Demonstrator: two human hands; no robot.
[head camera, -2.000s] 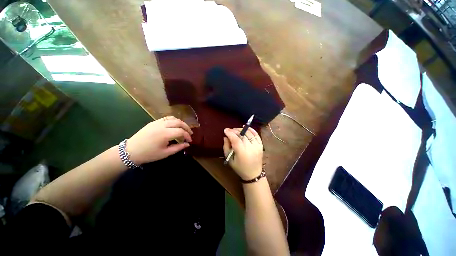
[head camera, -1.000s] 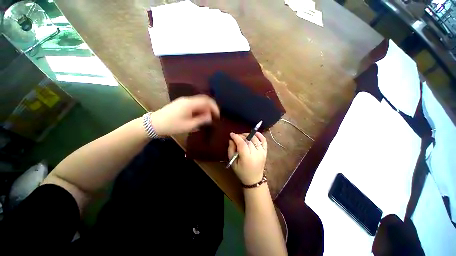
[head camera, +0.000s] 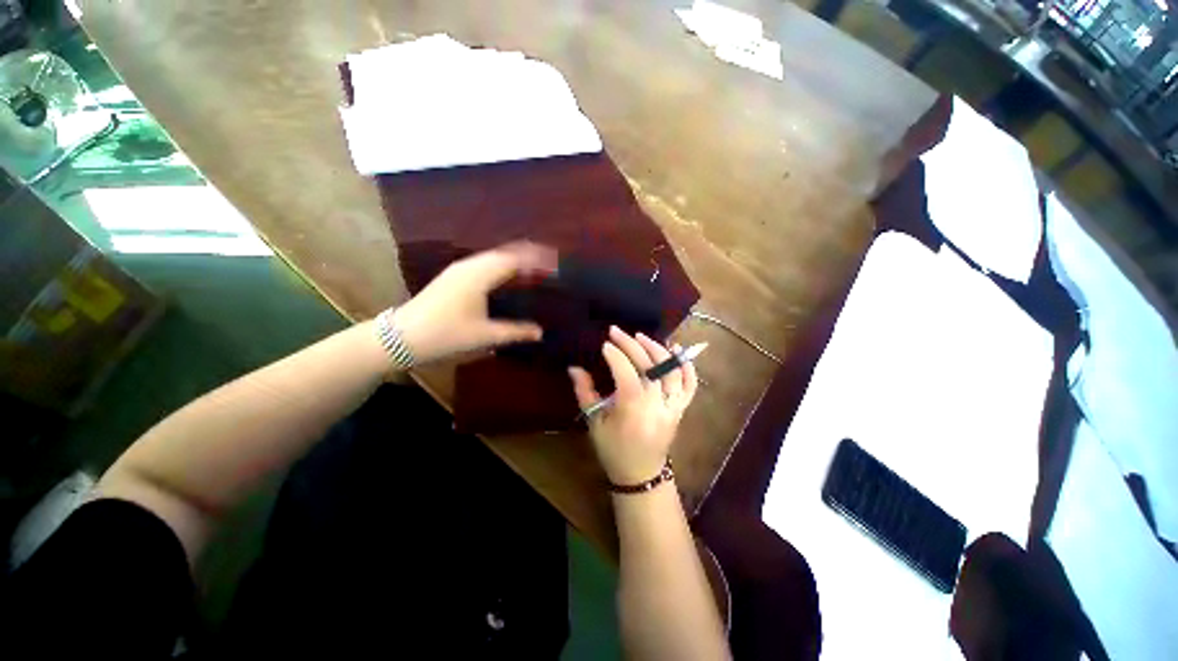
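Observation:
A maroon fabric stack (head camera: 504, 213) lies on the table, its far part under a white paper pattern (head camera: 465, 110). My left hand (head camera: 459, 307) is slightly blurred, with thumb and fingers around the left end of a small dark piece (head camera: 588, 304) over the maroon fabric. My right hand (head camera: 640, 411) is at the stack's near right edge and holds a slim dark and silver pen or awl (head camera: 672, 363), its pale tip pointing up and right. The right fingertips are close to the dark piece; contact is unclear.
A thin cord (head camera: 736, 332) curls right of the stack. At right, white patterns (head camera: 917, 349) cover more maroon fabric, with a black phone (head camera: 894, 514) on one. White paper (head camera: 733, 36) lies at the back of the brown table (head camera: 775, 168). A fan (head camera: 32, 103) stands far left.
My left hand has moved from the near left edge onto the dark piece. The piece has turned and shifted left and nearer. My right hand still holds the tool, now tilted flatter. The view has shifted slightly.

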